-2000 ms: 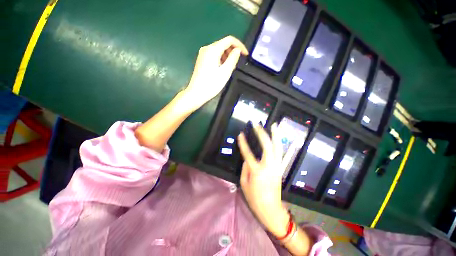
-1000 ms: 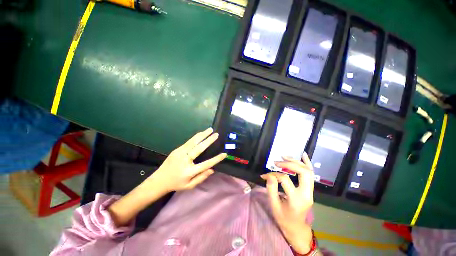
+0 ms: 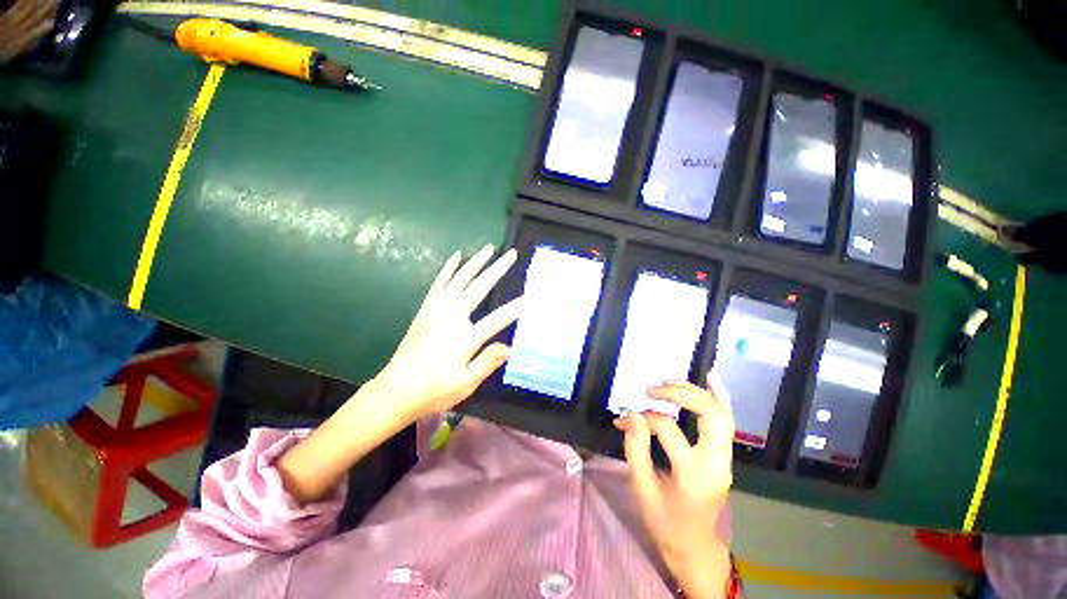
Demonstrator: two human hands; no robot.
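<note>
Two black phone trays lie edge to edge, a far tray (image 3: 632, 213) and a near tray (image 3: 603, 424), each with four lit smartphones. My left hand (image 3: 451, 339) is open, its fingertips at the left edge of the near tray's leftmost phone (image 3: 556, 322), which has a white and pale blue screen. My right hand (image 3: 685, 468) is over the lower end of the second near phone (image 3: 661, 328), which has a white screen; its fingers are bent and apart, holding nothing. The third near phone (image 3: 755, 363) and fourth near phone (image 3: 848, 380) show grey screens.
A yellow-orange electric screwdriver (image 3: 252, 49) lies at the upper left. Small black and white plugs (image 3: 962, 345) lie right of the trays. A dark bracket arm (image 3: 1041, 240) is at the right edge. A red stool (image 3: 117, 468) stands lower left. Part of another person's hand (image 3: 21, 26) shows top left.
My left hand has moved up beside the leftmost near phone, whose screen turned from dark to white. My right hand stays at the second phone. The view has shifted, showing more of the screwdriver.
</note>
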